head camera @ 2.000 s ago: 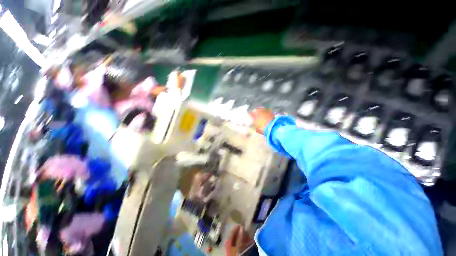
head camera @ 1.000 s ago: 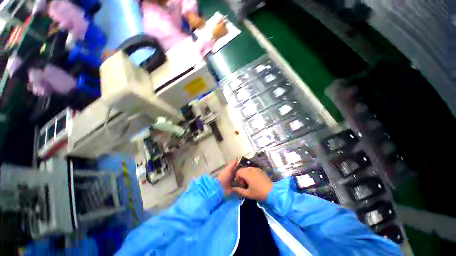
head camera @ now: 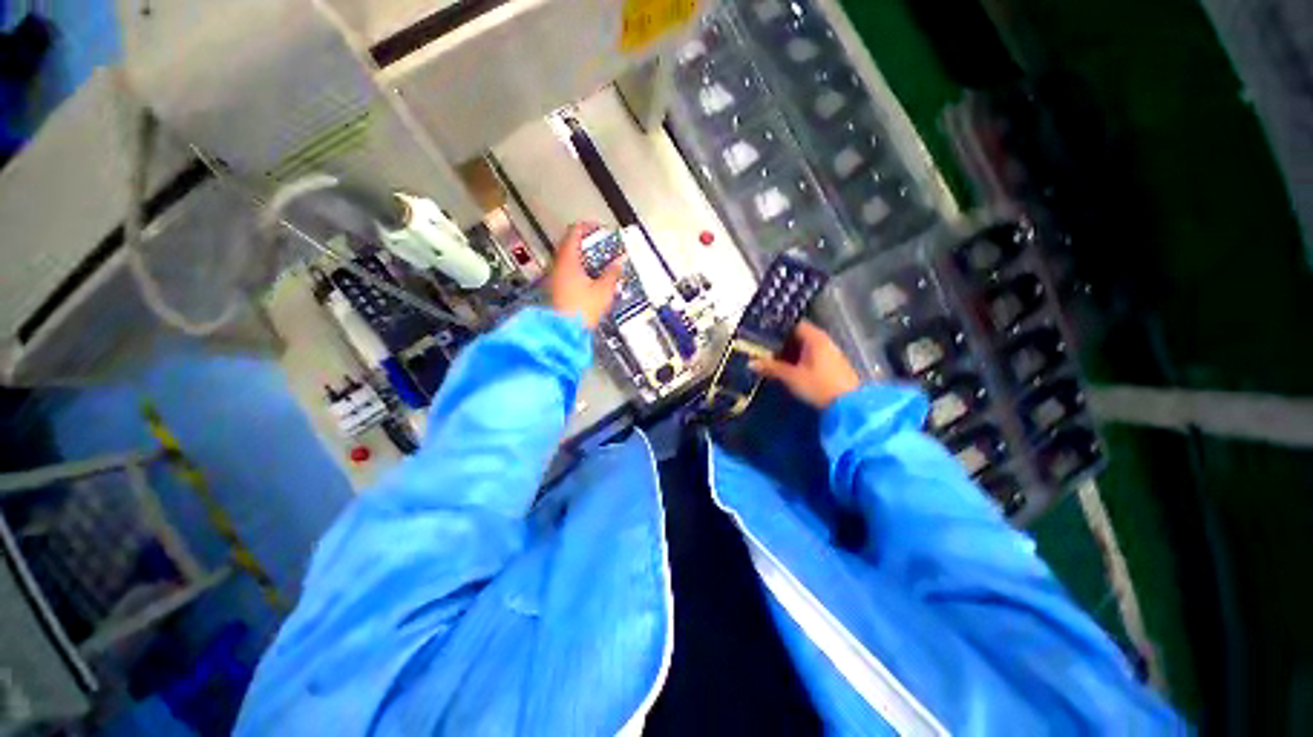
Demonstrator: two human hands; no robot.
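Observation:
My right hand (head camera: pixel 815 369) holds a black and gold part-assembled keypad phone (head camera: pixel 778 305) by its lower end, above the machine's front right corner. My left hand (head camera: pixel 583 279) is at the right work fixture (head camera: pixel 681 328), with its fingers on the upper end of another keypad phone (head camera: pixel 628 304) lying in it. Whether the fingers grip this phone or only touch it is hard to tell. The left work fixture (head camera: pixel 416 367) holds a dark phone part with keys showing.
The pale machine head (head camera: pixel 442 241) with a looping hose stands over the bed, left of my left hand. Clear blister trays (head camera: pixel 837 251) with phone parts lie along the right. Red round buttons (head camera: pixel 707 238) sit on the bed. The cream gantry (head camera: pixel 504 55) rises behind.
My hands were together near the bed's edge and are now apart. My left hand has moved to the right fixture; my right hand has the phone out to the right. The view has turned down.

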